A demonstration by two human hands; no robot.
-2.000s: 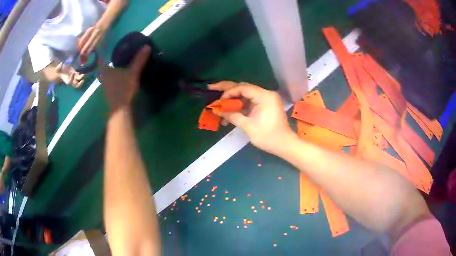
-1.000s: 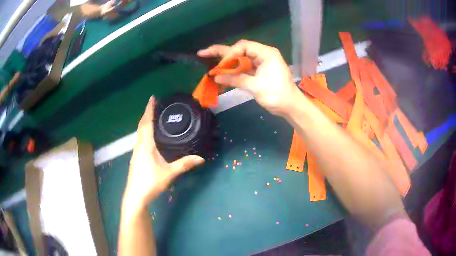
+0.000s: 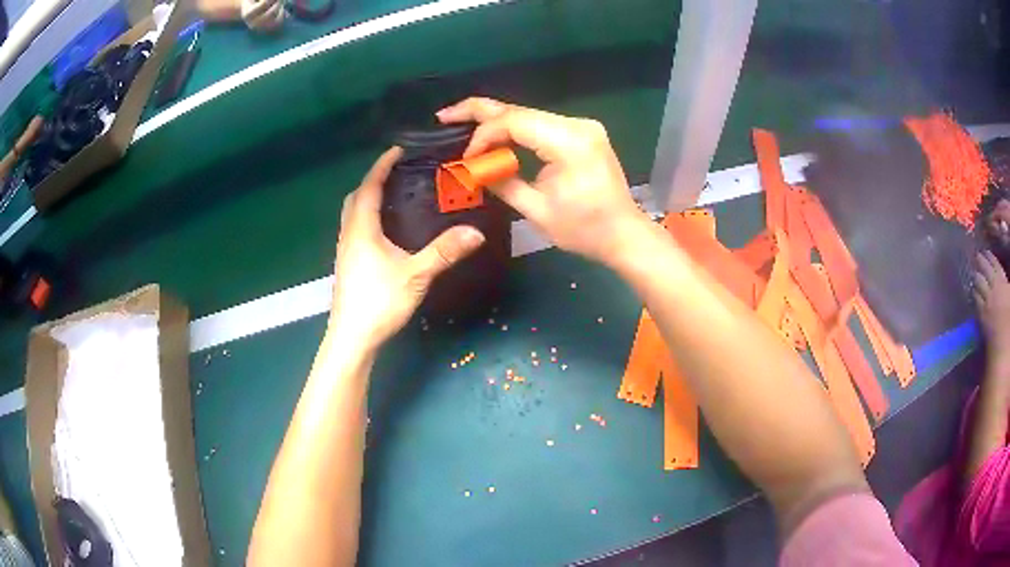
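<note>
My left hand (image 3: pixel 382 249) grips a black speaker body (image 3: pixel 443 260) from its left side, with the thumb across the front. My right hand (image 3: pixel 565 177) pinches a folded orange strap (image 3: pixel 463 191) against the upper part of the speaker body. The strap's flat end with small holes faces me. A black ring (image 3: pixel 432 135) shows at the top of the speaker body, under my right fingertips. Whether the strap is fastened cannot be told.
An orange strap pile (image 3: pixel 803 277) lies right of the metal post (image 3: pixel 703 105). Orange bits dot the bench. A white-lined carton (image 3: pixel 175 432) stands at lower left, a carton of black parts (image 3: pixel 83 172) at upper left. Other people's hands show at the top left and right edge.
The speaker body, earlier turned with its logo end towards me, is now turned with its side towards me. The strap in my right hand is now against it. The view has shifted.
</note>
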